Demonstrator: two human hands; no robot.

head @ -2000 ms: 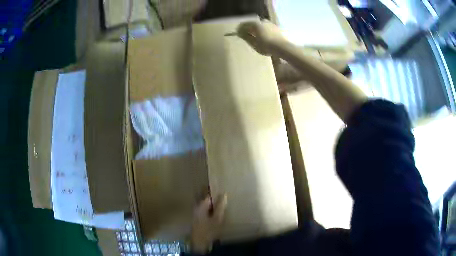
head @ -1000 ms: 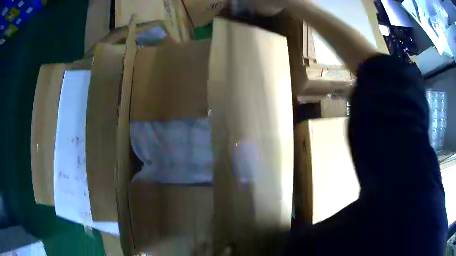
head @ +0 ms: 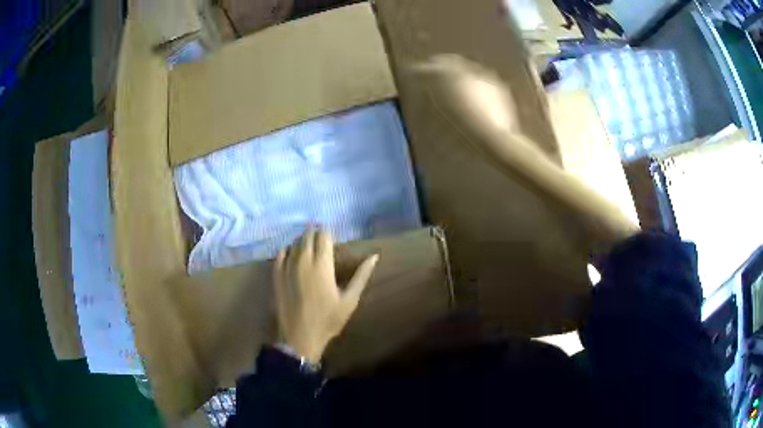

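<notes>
An open cardboard carton (head: 276, 84) lies in front of me, its flaps folded outward to the left and right, with shorter flaps at top and bottom. A white foam or bubble sheet (head: 309, 184) covers its contents, which are hidden. My left hand (head: 316, 292) lies on the near short flap with fingers apart, fingertips at the sheet's lower edge. My right hand (head: 468, 88) is blurred over the upper part of the right flap (head: 494, 251); I cannot tell whether it holds anything.
A white sheet with faint red writing (head: 96, 259) lies on a carton at the left. Clear blister trays (head: 636, 100) stand at the upper right. Another carton (head: 724, 196) is at the right. Part of a gridded tray (head: 219, 408) shows at the bottom left. The floor (head: 100, 410) is green.
The right flap has swung outward and more of the white sheet shows. My left hand has come onto the near flap. My right hand is back over the right flap.
</notes>
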